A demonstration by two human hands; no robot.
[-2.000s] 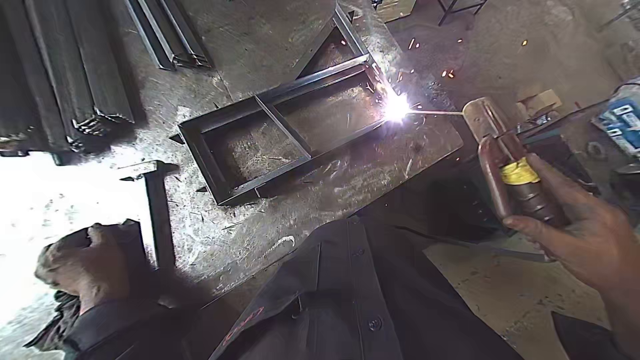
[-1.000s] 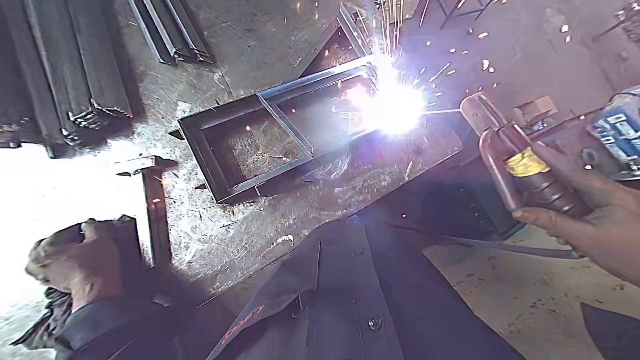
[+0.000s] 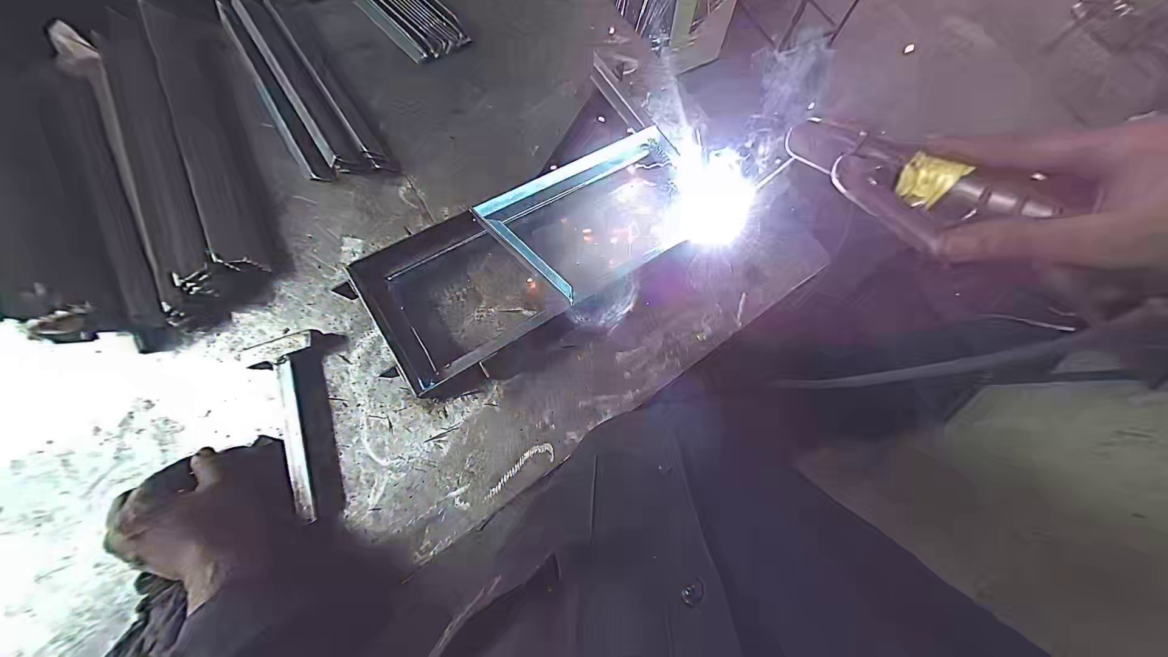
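At the right, my right hand (image 3: 1049, 196) grips a welding electrode holder (image 3: 985, 196) wrapped with yellow tape. A thin electrode (image 3: 776, 175) runs from its jaws to a bright arc at the right end of a rectangular steel frame (image 3: 525, 251). The glare hides the electrode's tip and that end of the frame. A crossbar (image 3: 525, 255) divides the frame. My left hand (image 3: 169, 534) rests at the lower left, around or on a dark object that I cannot name. Beside it, a chipping or similar metal hammer (image 3: 299, 420) lies on the table.
The frame lies on a scarred metal table (image 3: 566, 392). Stacked dark steel bars (image 3: 155, 182) lie at the upper left, with angle bars (image 3: 292, 87) beside them and thinner bars (image 3: 415, 27) behind. A cable (image 3: 940, 370) runs under my right hand. Sparks and smoke surround the arc.
The arc has grown far brighter than two seconds ago. My right hand has turned the electrode holder to lie flatter and moved it upward. My left hand has stayed by the hammer-shaped tool.
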